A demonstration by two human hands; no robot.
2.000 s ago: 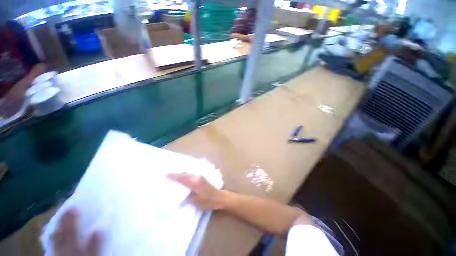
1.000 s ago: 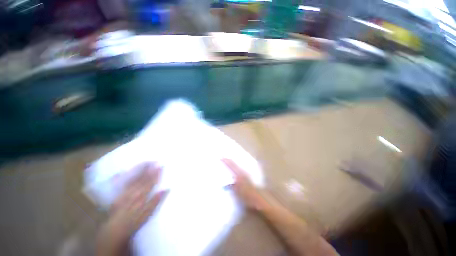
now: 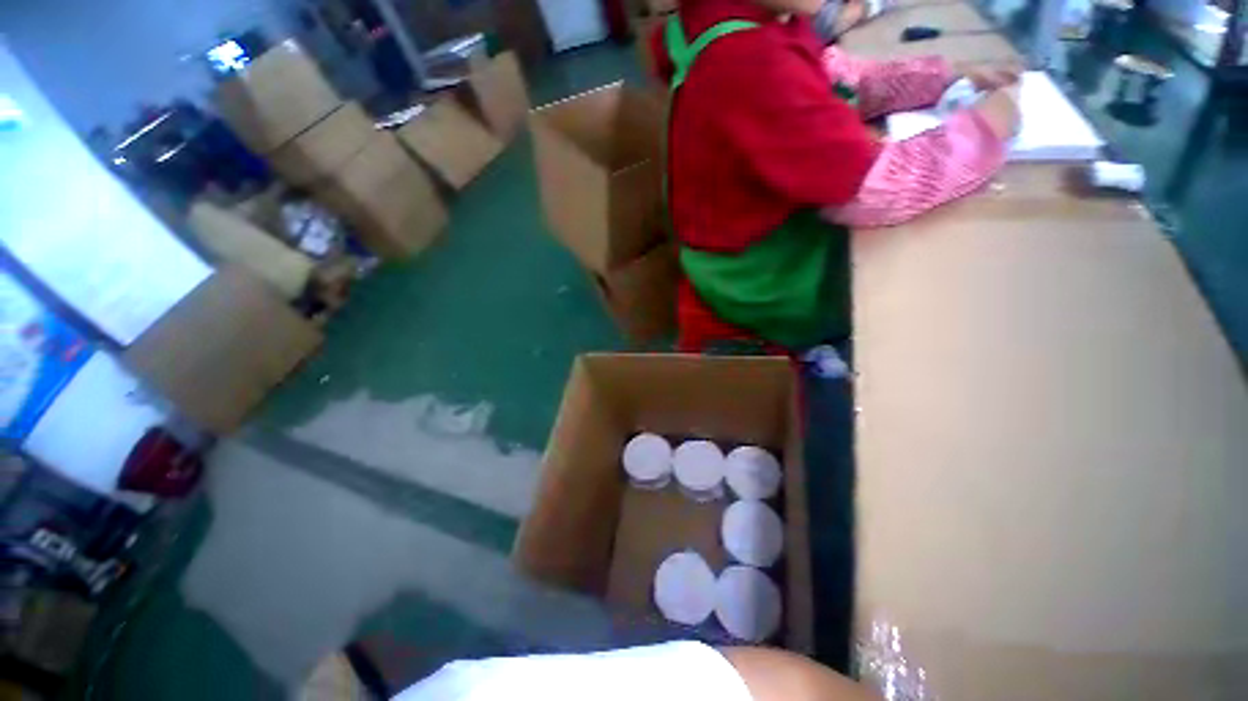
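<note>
An open brown carton [image 3: 572, 479] stands on the floor, left of the table. Several white wrapped round pieces [image 3: 751, 531] lie in it with flat tops up, in a row at the back, down the right side and near the front. Part of the carton's bottom shows bare at the left and middle. A white sleeve [image 3: 589, 674] and a bit of my bare arm show at the bottom edge. Neither of my hands is in the picture.
The cardboard-covered table [image 3: 1040, 438] runs along the right, with shiny tape near its front. A person in red shirt and green apron [image 3: 767, 164] works beyond the carton at white sheets [image 3: 1054, 121]. Other cartons [image 3: 595, 178] stand on the green floor; the conveyor [image 3: 1184, 151] is far right.
The view has swung left from the white sheet stack and conveyor to the carton on the floor. Both hands, earlier on the white sheets, have left the picture.
</note>
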